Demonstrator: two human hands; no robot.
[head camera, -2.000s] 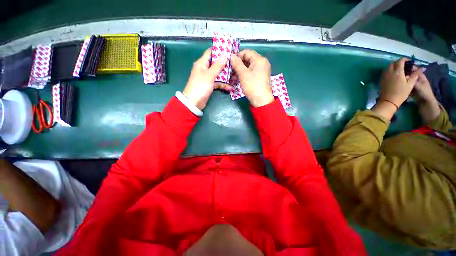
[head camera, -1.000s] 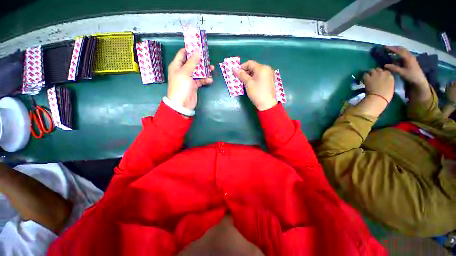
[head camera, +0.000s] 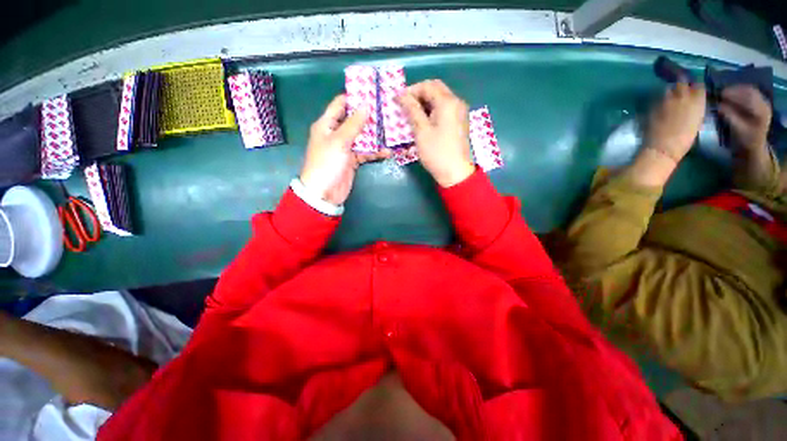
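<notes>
My left hand (head camera: 332, 153) grips a pad stack (head camera: 362, 102), its white face with red-pink print up. My right hand (head camera: 438, 129) holds another printed pad (head camera: 394, 103) upright against the stack's right side, with a dark line between them. Fingers hide part of both. One printed pad (head camera: 485, 138) lies on the green bench to the right of my right hand. Part of another printed pad (head camera: 406, 155) shows below the held pads, between my hands.
Striped pad stacks (head camera: 255, 109) stand along the far edge, by a yellow basket (head camera: 195, 96). Another stack (head camera: 110, 198), orange-red scissors (head camera: 79, 222) and a white spool (head camera: 33, 231) are at left. A neighbour's hands (head camera: 677, 119) work with dark parts at right. A metal rail (head camera: 388, 33) borders the bench.
A second ago my hands were apart, the right with a printed pad near the bench. Now that hand is up at the stack, and the stack has moved right.
</notes>
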